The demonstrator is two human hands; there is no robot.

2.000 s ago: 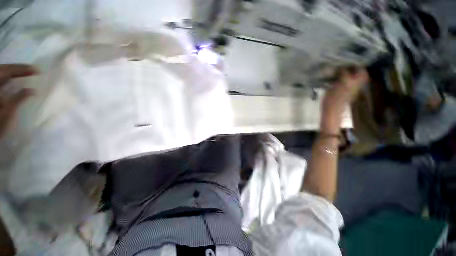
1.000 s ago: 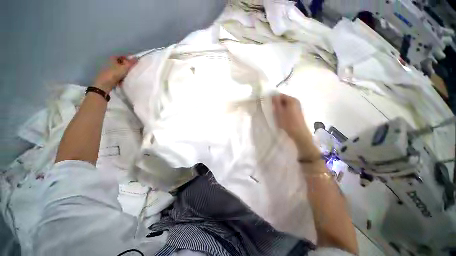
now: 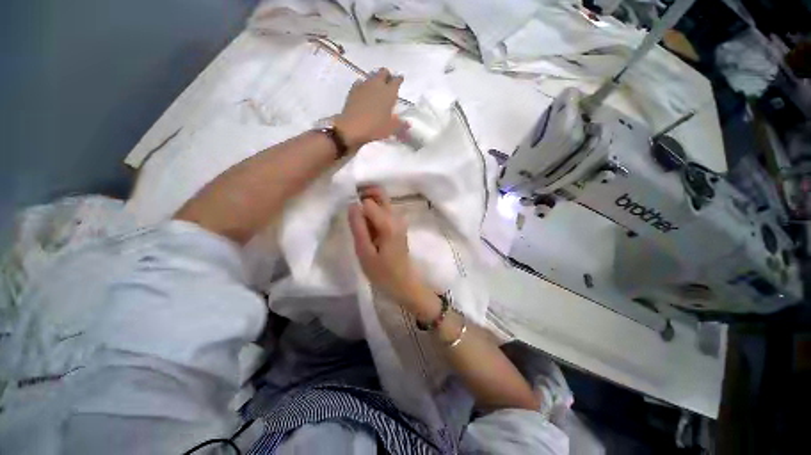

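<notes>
A white garment (image 3: pixel 405 173) with dark stitch lines lies bunched on the table in front of me and hangs over the edge onto my lap. My left hand (image 3: pixel 373 107) is at its far side, near a dark-edged line; its fingertips are partly hidden, so its grip is unclear. My right hand (image 3: pixel 382 235) pinches the garment near a dark stitched line at its middle. The sewing machine head (image 3: pixel 622 200), marked "brother", stands right of the garment, with its light (image 3: pixel 509 204) lit at the needle area. The needle itself is too small to tell.
A heap of white pieces (image 3: pixel 516 31) lies along the table's back. More white cloth (image 3: pixel 71 231) is at the left, beyond my left sleeve. The white table (image 3: pixel 614 355) has its front edge at the lower right. A thin pole (image 3: pixel 654 40) rises behind the machine head.
The view has shifted, with the machine now more fully in sight. The garment, spread wide before, is now bunched. My left hand has moved from the garment's far left edge to beside the machine side.
</notes>
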